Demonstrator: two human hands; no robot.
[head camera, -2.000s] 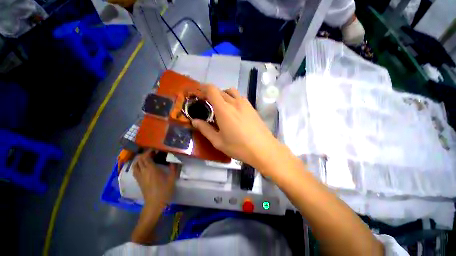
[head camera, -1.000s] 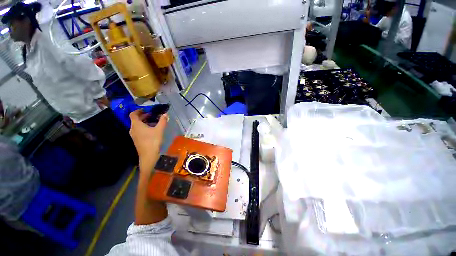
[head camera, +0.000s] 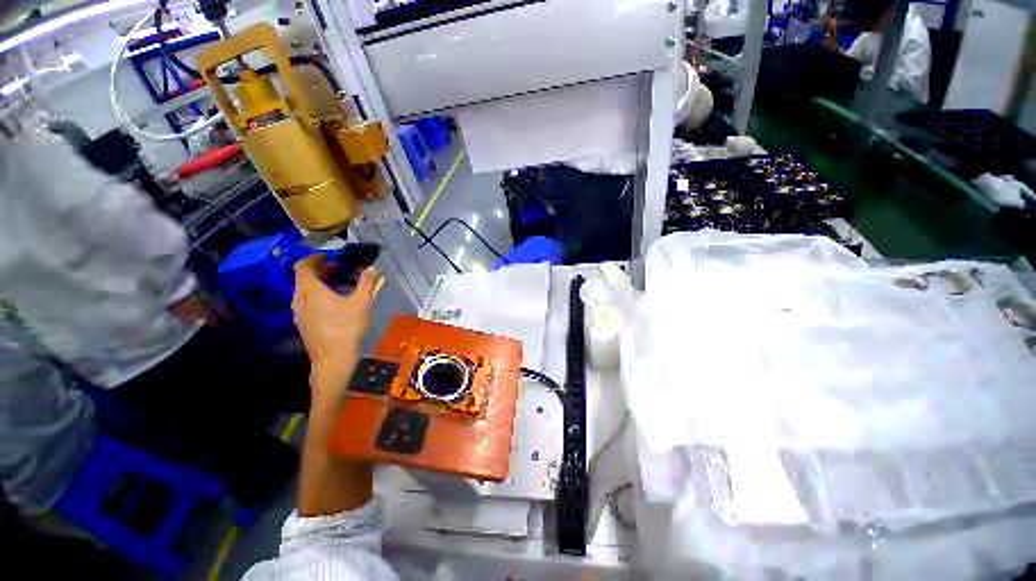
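My left hand (head camera: 329, 312) is raised left of the fixture and holds a small dark block (head camera: 350, 263) between thumb and fingers, just below the yellow-gold press cylinder (head camera: 298, 168). The orange-brown press fixture (head camera: 477, 437) lies on the white press bench. A silver ring-shaped watch case (head camera: 442, 378) sits in its round nest, with a dark centre. Black square pads (head camera: 402, 430) are on the fixture's left part. My right hand is not in view.
A long black strip (head camera: 574, 431) runs right of the fixture. A white stack of trays or sheets (head camera: 795, 375) fills the right. Dark component trays (head camera: 755, 199) lie beyond it, beside the green-topped line (head camera: 841, 165). A white-coated person (head camera: 91, 261) stands at left; blue stools are below.
My right hand has left the watch case and gone out of view. My left hand has risen from beside the fixture with the dark block. The view has tilted up; the person at left has shifted.
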